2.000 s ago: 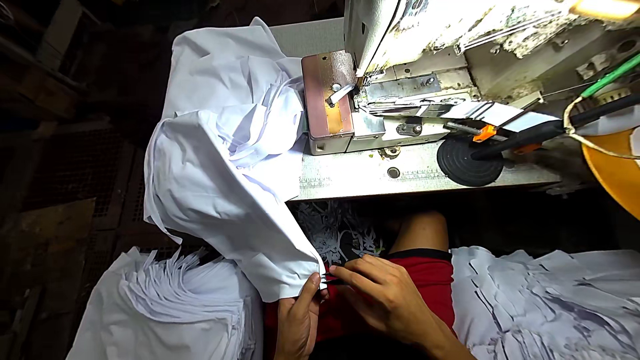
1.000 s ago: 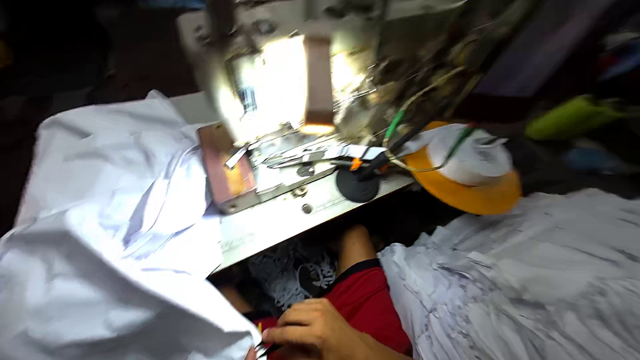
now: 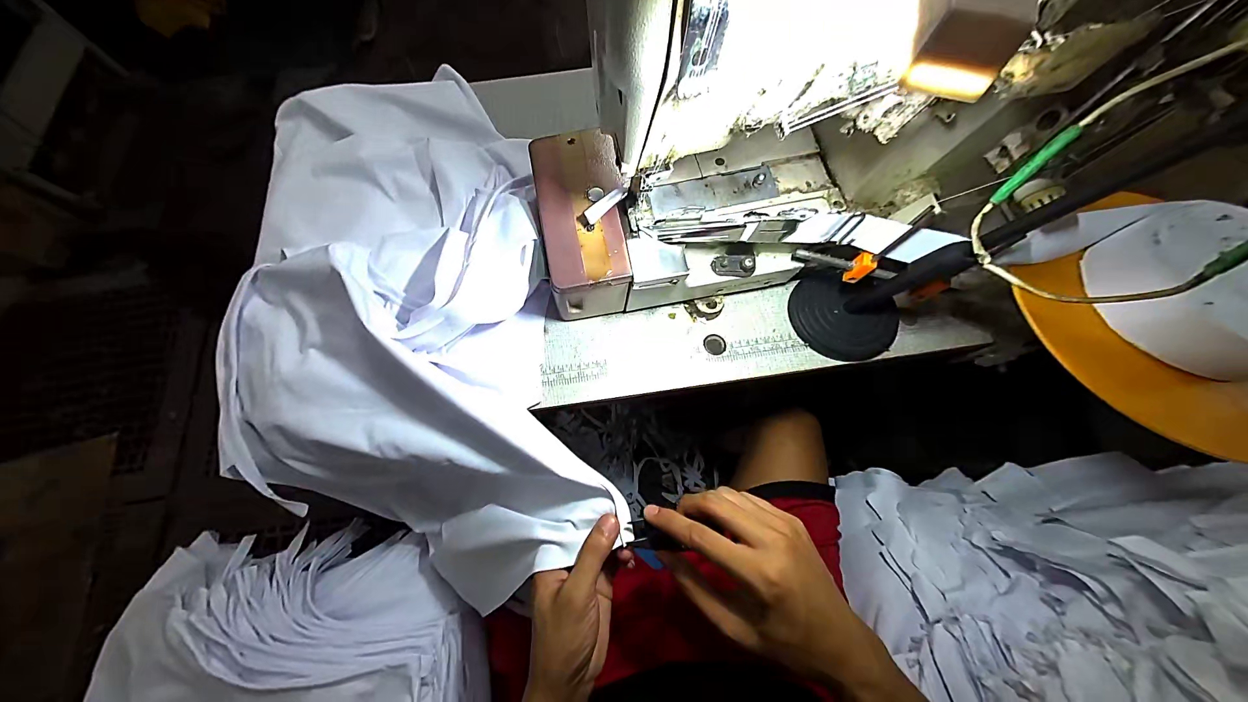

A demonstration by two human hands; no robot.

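A large piece of white fabric (image 3: pixel 390 419) drapes from the bed of an industrial sewing machine (image 3: pixel 682 263) down to my lap. My left hand (image 3: pixel 580 604) pinches its lower corner between thumb and fingers. Close on the right of that corner, my right hand (image 3: pixel 760 561) holds a small dark tool (image 3: pixel 655 534) against the fabric edge; its shape is mostly hidden by my fingers, and I cannot tell its kind. A strip of white material runs through the metal guide at the machine's right.
Stacked white fabric pieces (image 3: pixel 322 624) lie at lower left, and a wide heap of white pieces (image 3: pixel 1053 575) at lower right. A black round disc (image 3: pixel 843 314) sits by the table edge. At right are an orange-and-white round object (image 3: pixel 1121 322) and a cable with a green sleeve (image 3: pixel 1038 166).
The view swung right a second ago and is back. Both hands stay near the fabric corner, with the dark tool in my right hand.
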